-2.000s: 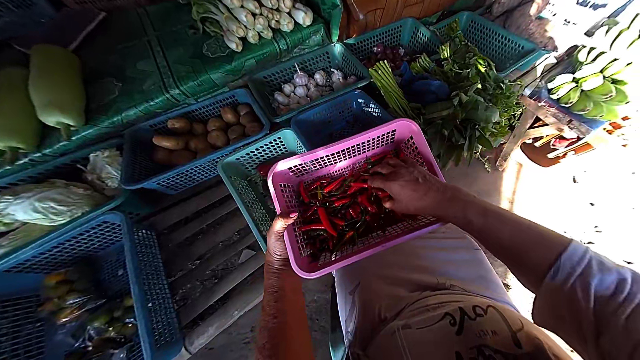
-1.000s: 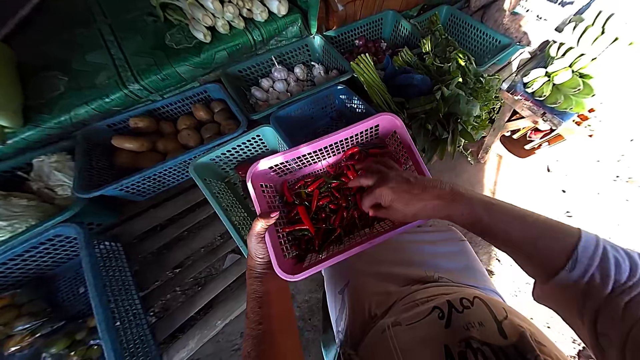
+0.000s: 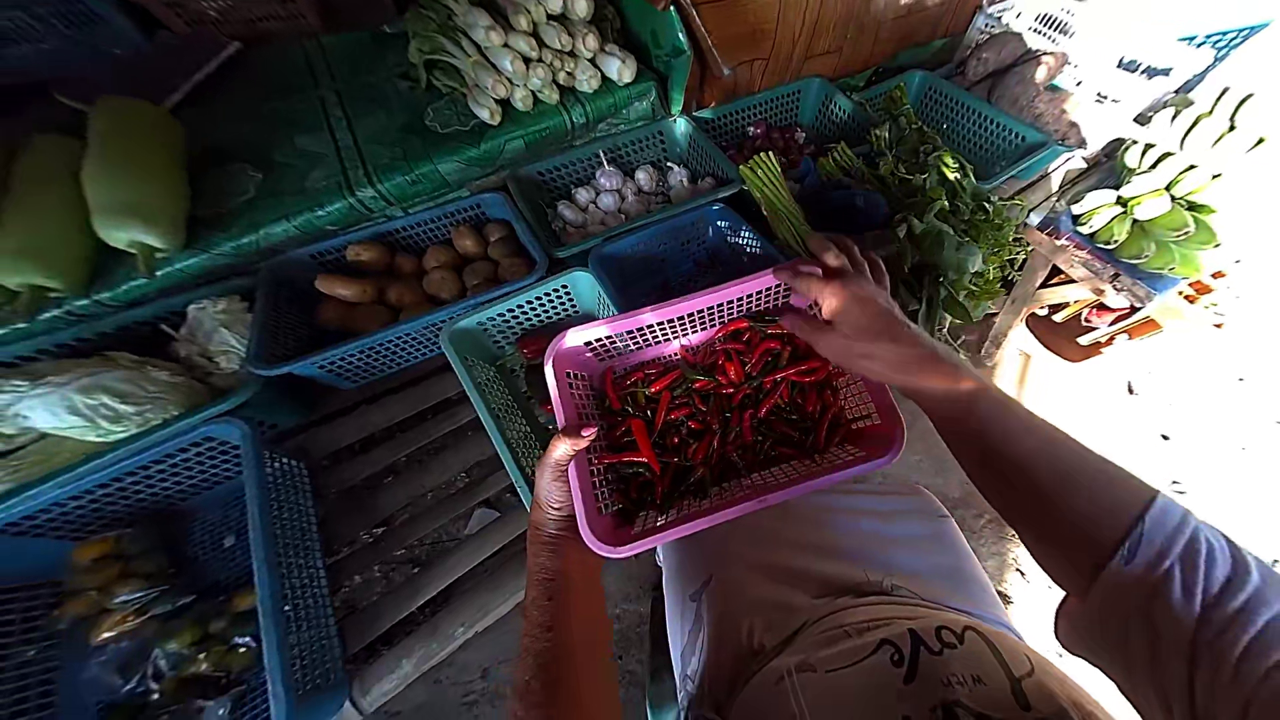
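A pink plastic basket (image 3: 745, 507) holds many small red chili peppers (image 3: 720, 400), some with dark green stems. My left hand (image 3: 562, 475) grips the basket's left wall, its thumb over the rim and the other fingers hidden. At the basket's far right rim is my right hand (image 3: 850, 310), fingers spread, partly over the rim; its palm is hidden. Behind and left of the pink basket sits a green plastic basket (image 3: 480, 375) with a few red items in it. A blue basket (image 3: 690, 240) stands just beyond.
Potatoes fill a blue basket (image 3: 355, 365), garlic bulbs a green one (image 3: 640, 140). Leafy greens (image 3: 940, 220) lie at right, near green bananas (image 3: 1150, 210). Spring onions (image 3: 540, 50) rest on a green cloth. At left are cabbages (image 3: 100, 395) and a blue basket (image 3: 262, 560) with bagged produce. Wooden slats (image 3: 430, 580) lie below.
My right hand has moved from among the chilies up to the basket's far right rim. My left hand still holds the basket's left side.
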